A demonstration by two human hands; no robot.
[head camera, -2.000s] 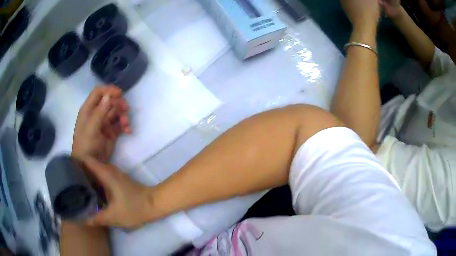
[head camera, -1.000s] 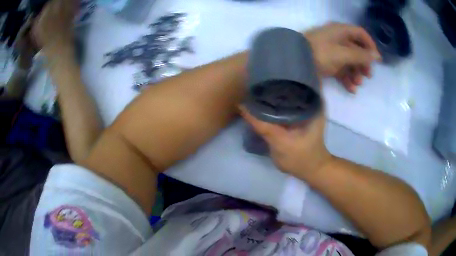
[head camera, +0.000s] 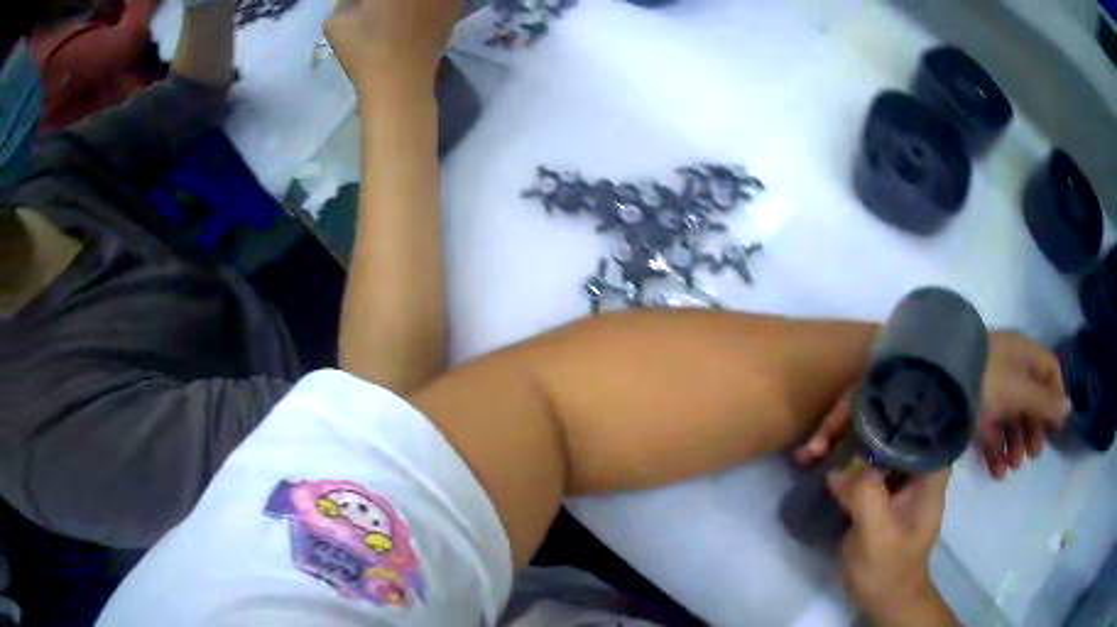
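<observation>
A dark grey handheld fan (head camera: 927,382) is at the right. Its round barrel head points towards me, with dark spokes in the open face, and its handle slants down to the left. A small yellow-green patch shows below the head. My right hand (head camera: 892,533) grips the handle just under the head. My left arm reaches across from the left and passes behind the fan. My left hand (head camera: 1023,398) is beyond the head, palm partly hidden, fingers loosely bent and apart, with nothing seen in it.
Small grey three-armed brackets (head camera: 649,227) lie in a loose pile on the white bench (head camera: 527,276). Several black-grey cup-shaped housings (head camera: 913,163) stand at the right, by the pale raised rim (head camera: 1041,74). A neighbour's bare forearm (head camera: 394,233) and dark sleeve are at the left.
The view has swung left, showing more of the neighbour and the whole bracket pile. The fan and both hands now appear further right and lower. My right hand still holds the fan.
</observation>
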